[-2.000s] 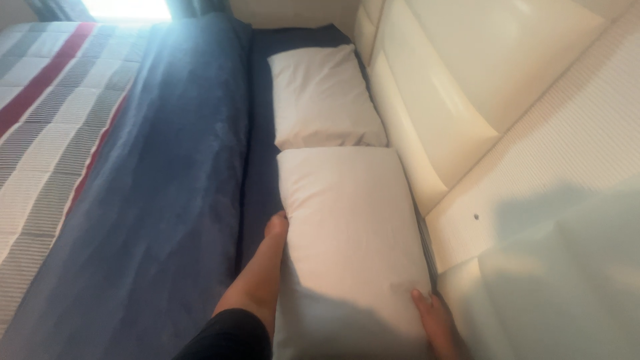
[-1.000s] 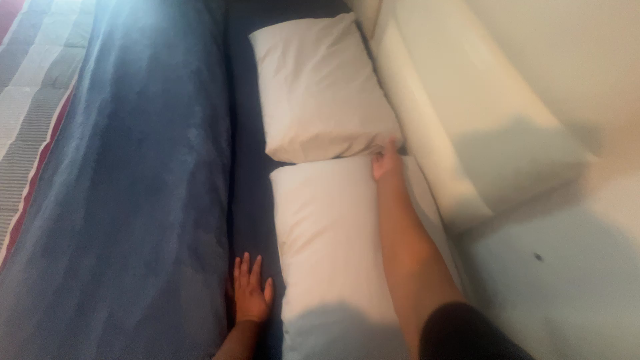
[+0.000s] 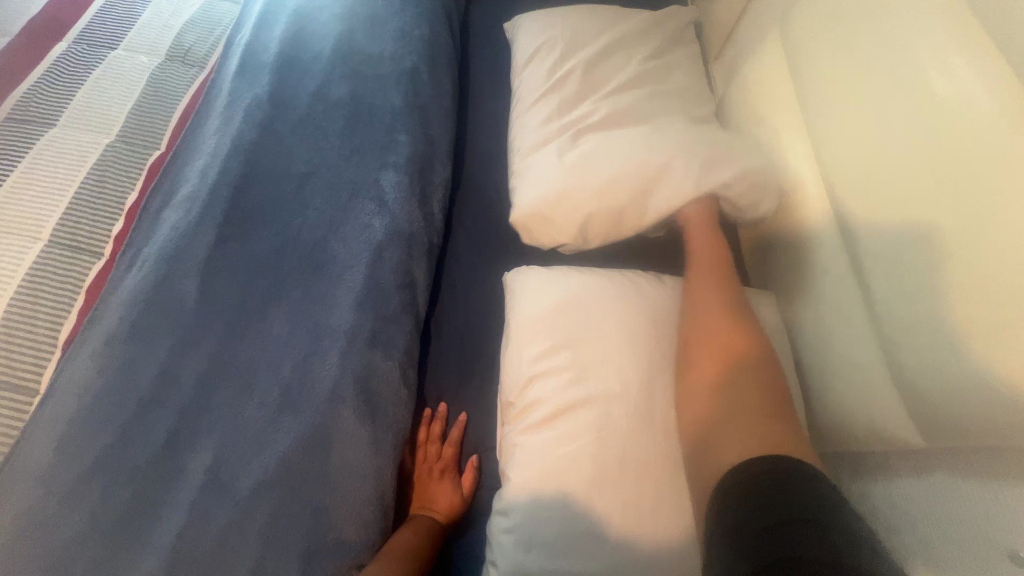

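Observation:
My left hand [image 3: 442,472] lies flat with its fingers spread on the dark blue sheet [image 3: 472,320], between the folded blue blanket and the near white pillow [image 3: 592,384]. My right arm reaches across the near pillow, and my right hand [image 3: 698,214] grips the lower right corner of the far white pillow [image 3: 600,120]. That corner is lifted and blurred, and the fingers are partly hidden under its cloth. A dark strip of sheet shows between the two pillows.
The blue blanket [image 3: 304,264] runs lengthwise left of the pillows. Further left is a striped cover [image 3: 96,144] in red, grey and white. A cream padded headboard [image 3: 896,200] stands along the right side, close to the pillows.
My right hand has raised the far pillow's near corner, and a gap has opened between the pillows. Two seconds ago my hands were at the near pillow's two sides.

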